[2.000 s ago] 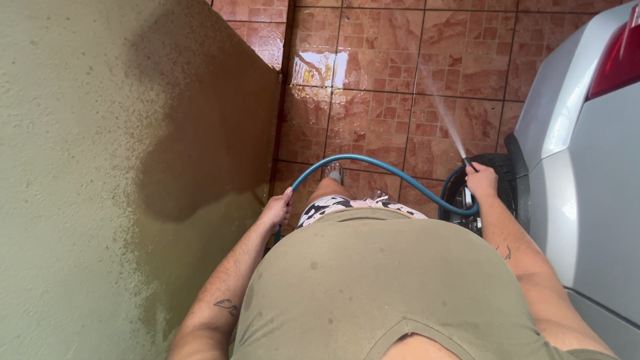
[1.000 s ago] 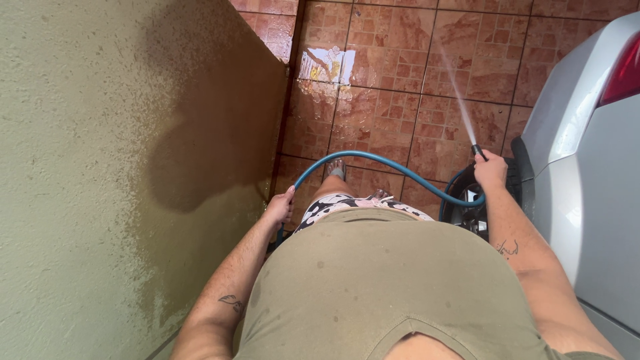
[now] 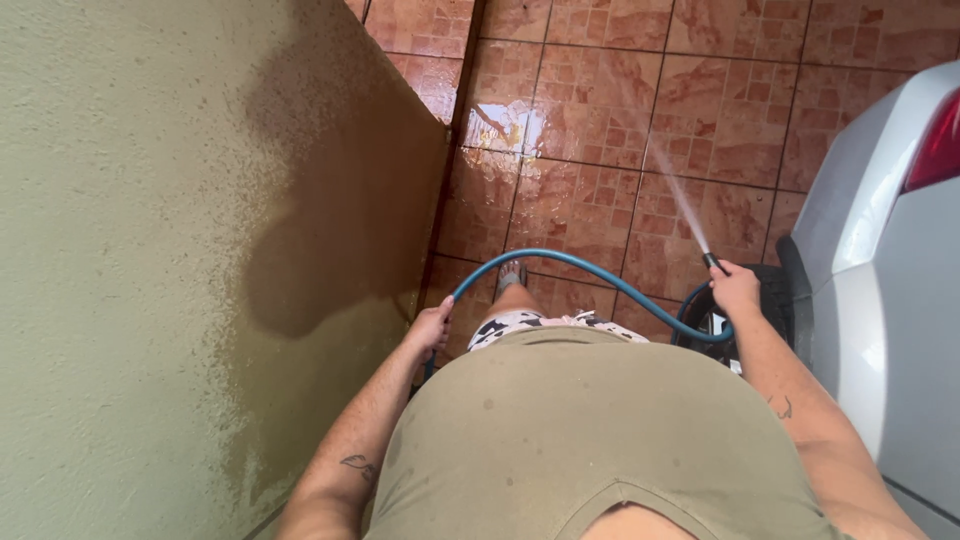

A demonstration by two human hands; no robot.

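My left hand [image 3: 431, 328] is closed around a blue garden hose [image 3: 577, 261], beside the wall. From there the hose arches over my foot and shorts, then loops below my right hand [image 3: 736, 288]. That hand grips the black spray nozzle [image 3: 711, 261] at the hose's end. A narrow jet of water [image 3: 679, 193] leaves the nozzle and points forward and to the left, over the reddish floor tiles [image 3: 694, 150]. Where the jet lands is hard to make out.
A partly wet, pale green wall [image 3: 150, 270] rises at the left. At the right stands a silver car [image 3: 862, 300], its wheel [image 3: 772, 300] close to my right hand. My sandaled foot [image 3: 512, 274] is on wet tiles, with a shiny puddle [image 3: 501, 127] ahead.
Both hands have kept hold of the hose and nozzle. Water sprays in all the frames, in nearly the same direction. Nothing was let go.
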